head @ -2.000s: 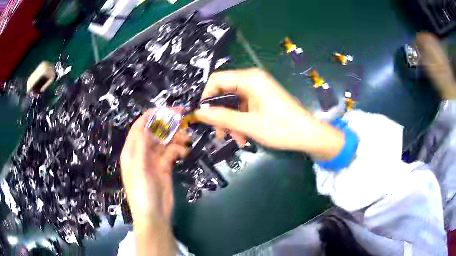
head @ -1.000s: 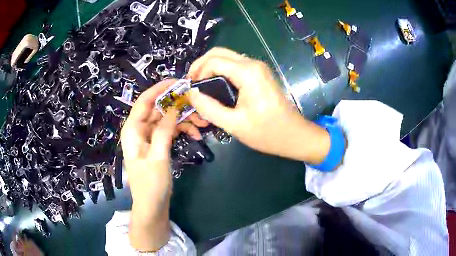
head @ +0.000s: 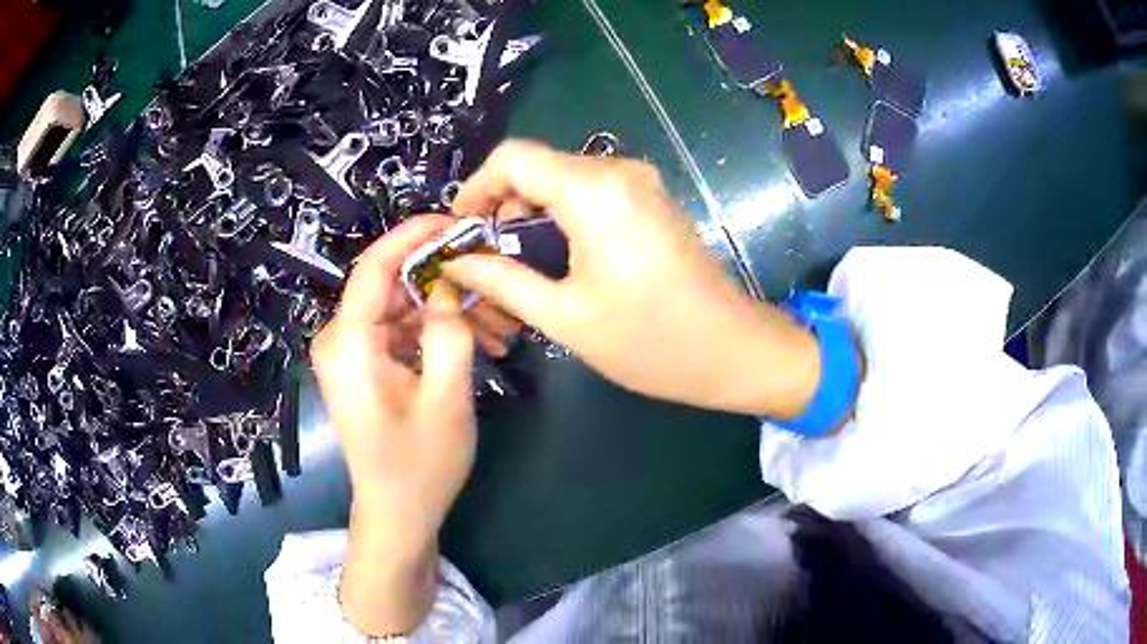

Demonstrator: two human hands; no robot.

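Observation:
My left hand [head: 409,365] holds a silver-rimmed watch case [head: 424,271] with its open side up, showing yellow and dark innards. My right hand [head: 616,277] grips a dark display screen [head: 541,247] just right of the case; its orange flex cable with a white patch reaches toward the case. My right thumb lies at the case's opening and hides part of the cable. I cannot tell whether the cable is joined to the case.
A large heap of spring clips [head: 189,315] lies at left. Several display screens [head: 814,157] with orange cables lie at upper right, near another watch case [head: 1016,64]. A pale-rimmed watch [head: 52,133] is at the far left. Another person's hand [head: 57,625] shows at lower left.
My right hand has tilted the screen, and the white cable patch now shows. Both hands have shifted slightly, with my right thumb further over the case. The lying objects shifted slightly with the view.

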